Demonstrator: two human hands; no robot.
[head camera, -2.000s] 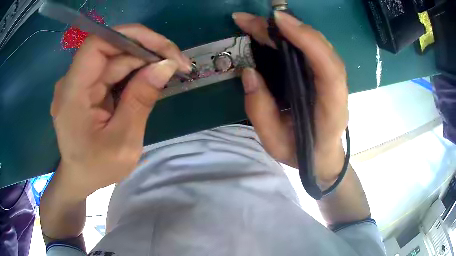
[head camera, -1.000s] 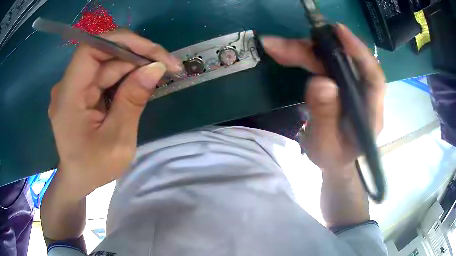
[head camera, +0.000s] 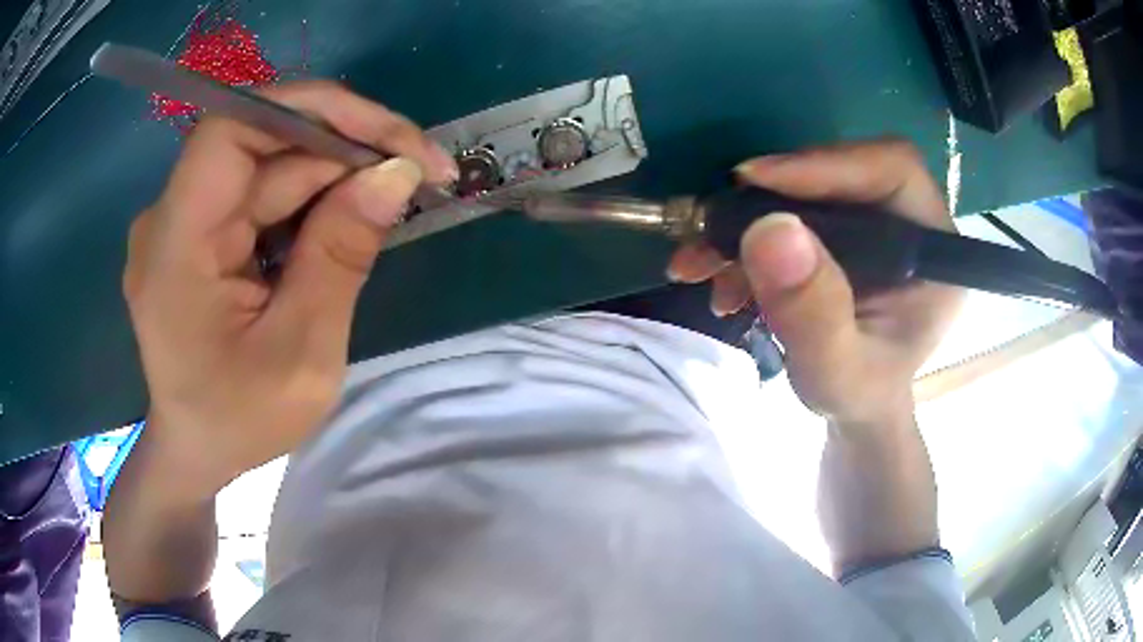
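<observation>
The circuit board strip (head camera: 511, 129) lies slanted on the green bench top, its left part hidden under my left hand. Two round metal components (head camera: 563, 143) show on it. My left hand (head camera: 270, 263) holds flat grey tweezers (head camera: 238, 103), their tips down at the strip beside the second round component. My right hand (head camera: 837, 270) holds the soldering iron (head camera: 802, 236) by its black handle. The iron's metal barrel points left, its tip end at the strip's lower edge near the tweezer tips. Whether the tip touches the strip I cannot tell.
A loose pile of tiny red pieces (head camera: 223, 65) lies behind my left hand. A black stand (head camera: 984, 57) with a yellow piece (head camera: 1072, 75) is at the back right. My light shirt (head camera: 539, 477) is close to the bench's front edge. Dark purple cloth shows at both sides.
My right hand has moved from the strip's right end and turned the iron from upright to nearly level, its tip now at the strip. My left hand still holds the tweezers, nearly unmoved.
</observation>
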